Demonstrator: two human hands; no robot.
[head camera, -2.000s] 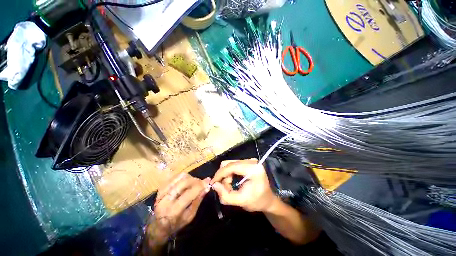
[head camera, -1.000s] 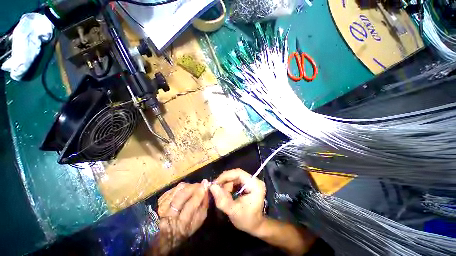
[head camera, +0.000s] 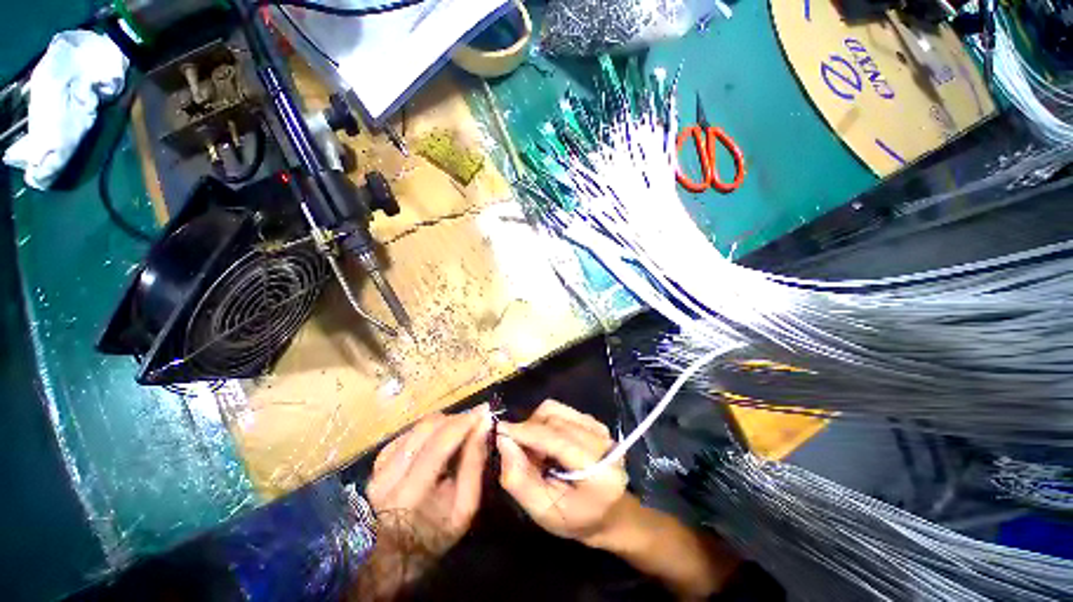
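My right hand (head camera: 562, 473) holds a white-grey long cable (head camera: 659, 406) that curves in from the bundle at the right. Its thumb and index finger pinch near the cable's end, close to my left fingertips. My left hand (head camera: 430, 476) has its thumb and fingers pinched together on a tiny whitish piece (head camera: 495, 414); the piece is too small to identify. Both hands are low in the picture, in front of the board's near edge. The soldering iron (head camera: 382, 288) is clamped above the tan board (head camera: 318, 412), its tip up and left of my hands.
A black fume fan (head camera: 253, 308) stands left of the iron. The big cable bundle (head camera: 753, 294) fans over the green mat and hangs right. Red-handled scissors (head camera: 711, 160), a tape roll (head camera: 497, 53), a yellow-green sponge (head camera: 450, 155) and a bag of metal parts (head camera: 618, 21) lie behind.
My fingertips have stayed close together, now slightly higher, with a tiny whitish piece showing above them. The cable in my right hand now curves out further to the right.
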